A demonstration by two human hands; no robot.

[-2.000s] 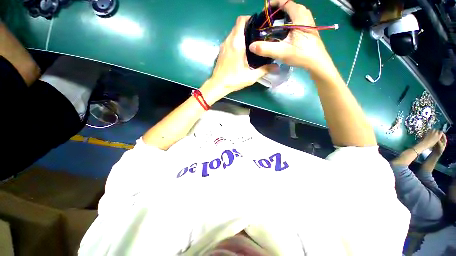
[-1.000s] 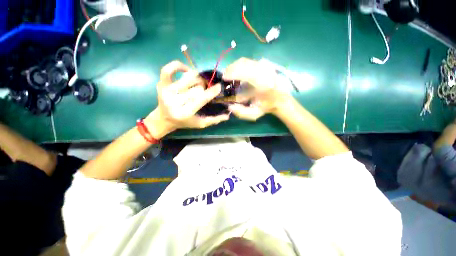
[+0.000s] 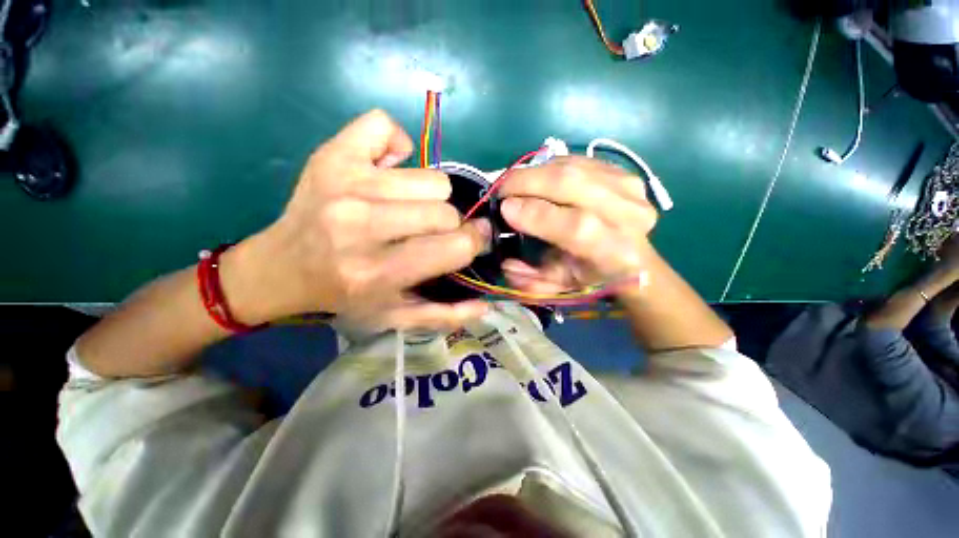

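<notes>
My left hand (image 3: 384, 226) and my right hand (image 3: 578, 223) hold a black round part (image 3: 471, 194) between them, close to my chest near the bench's front edge. The fingers cover much of it. Orange, yellow and purple wires (image 3: 430, 131) stand up from it to a white plug. A red wire (image 3: 509, 169) runs up towards a white connector by my right fingers. Yellow and red leads (image 3: 547, 298) curve below my right hand. A white cable (image 3: 629, 156) with an end plug curls out behind my right hand.
A loose connector lead (image 3: 644, 40) lies on the green bench (image 3: 315, 63) at the back. Small black round parts (image 3: 42, 161) are at far left. At right are a white and black unit (image 3: 925, 53), its white cable, a thin dark tool, a heap of small wired parts (image 3: 936, 202) and another person's arm.
The view has shifted, and the hands and black part appear larger. The wires now spread upwards and below my right hand, and a white cable shows behind that hand.
</notes>
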